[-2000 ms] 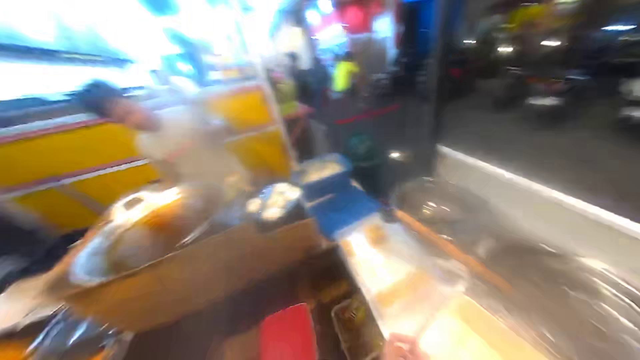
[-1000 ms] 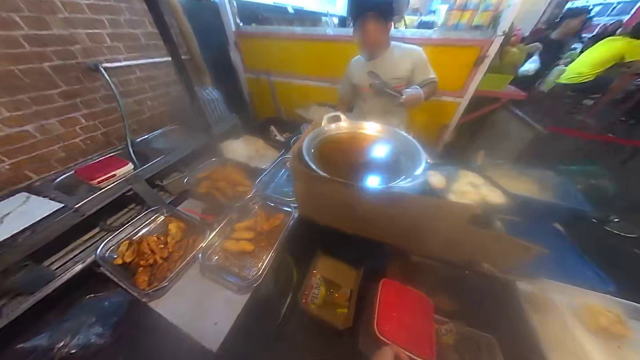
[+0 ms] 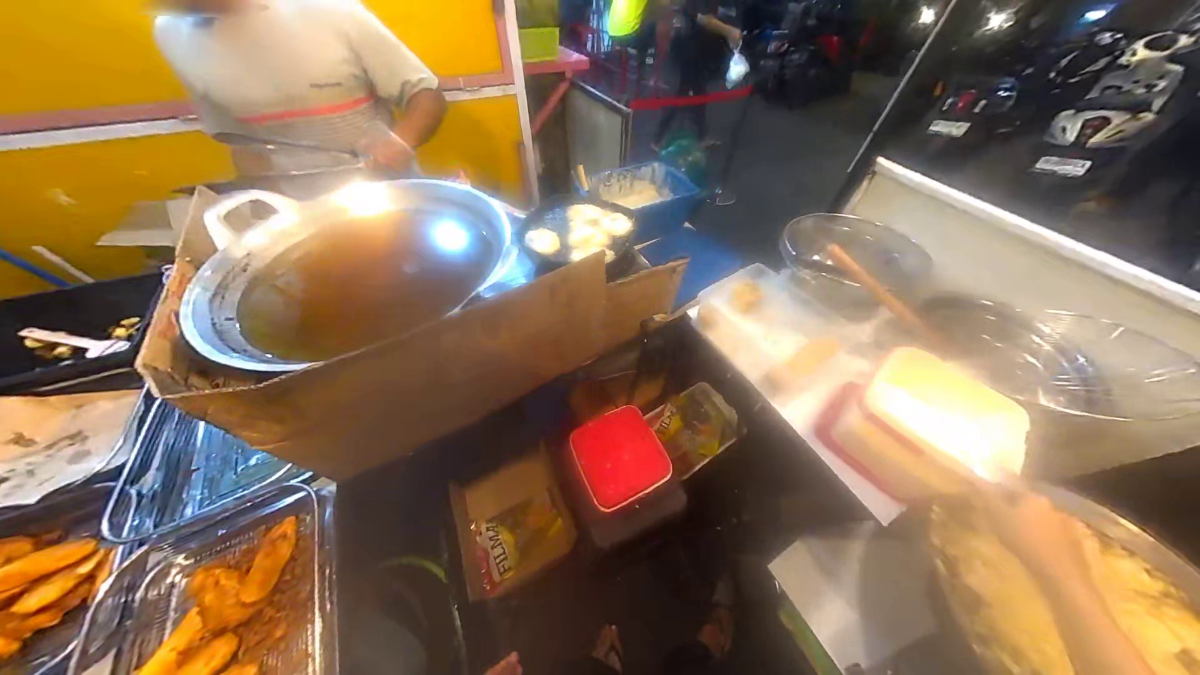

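My right hand is blurred above a large basin of pale yellowish food, its fingers at the near corner of a pale box with a red rim. The box is over the near end of a white tray that bears a few pieces of food. At the bottom edge a small pinkish tip shows; whether it is my left hand or a foot, I cannot tell. A wide metal pan of brown liquid stands behind a cardboard shield. Beside it, pale pieces lie in a dark pan.
Fried food fills clear trays at lower left. A red-topped stool or box and cartons of packets stand low in the middle. Clear bowls line the right. Another person stands behind the pan, near a blue tub.
The view has swung right since one second ago. My right forearm and the pale box have come into view at the right. The other person's hand is lower, beside the pan.
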